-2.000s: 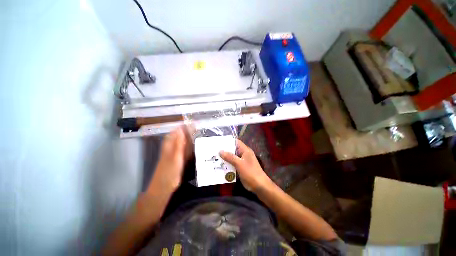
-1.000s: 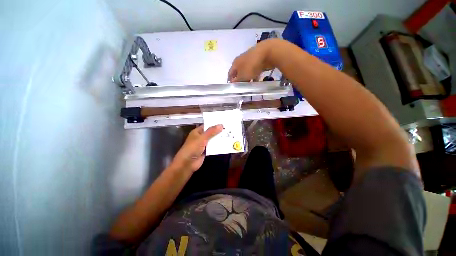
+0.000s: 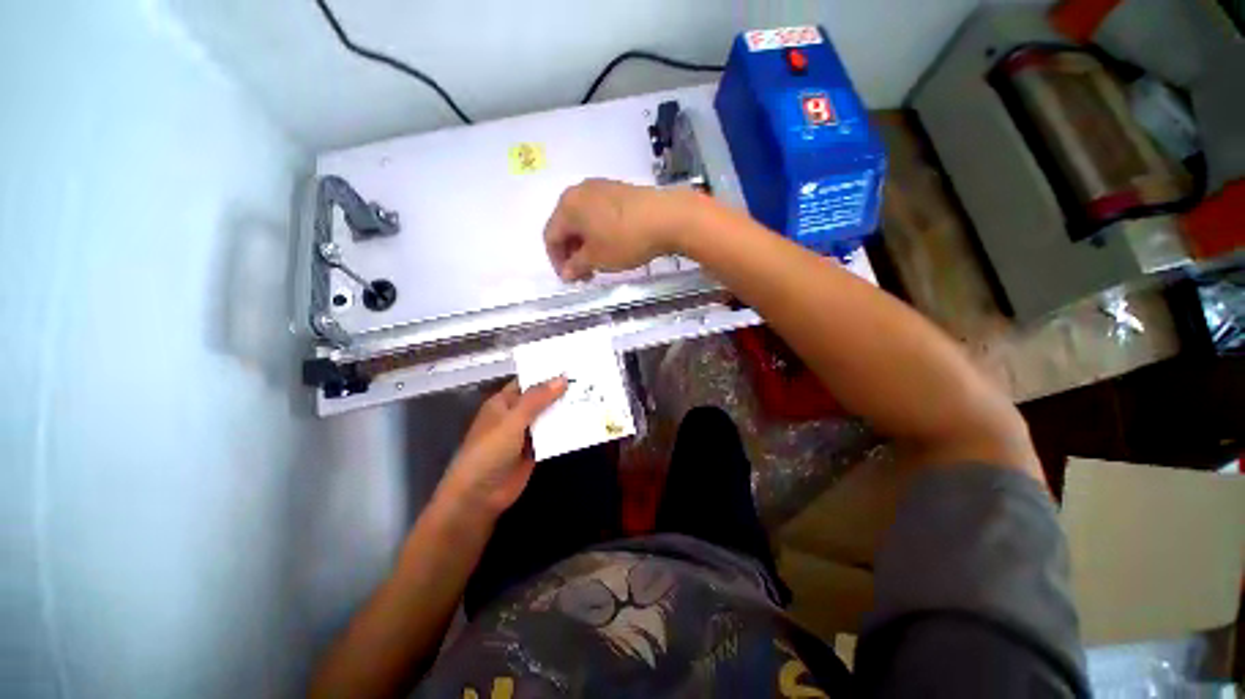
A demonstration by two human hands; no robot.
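Note:
A white product box (image 3: 575,395) with a yellow round mark lies in clear film at the sealer's front edge. My left hand (image 3: 505,440) grips its left side, thumb on top. Its upper end is close against the silvery sealing bar (image 3: 471,320), which lies low and close over the brown sealing strip (image 3: 458,344). My right hand (image 3: 610,230) is over the middle of the bar, fingers curled down at its rear edge. Its fingertips are partly hidden, so I cannot tell whether it grips the bar. The film at the strip is mostly hidden.
The white sealer table (image 3: 451,191) carries a blue power box (image 3: 806,137) at its right end. A red stool (image 3: 792,376) is below. A grey machine (image 3: 983,164) stands on a wooden table at right. An open carton (image 3: 1151,553) is lower right. Clear film scraps lie on the floor.
My right hand has left the box since two seconds ago and reached over the bar. Since one second ago, the bar has come down closer to the strip. My left hand still holds the box.

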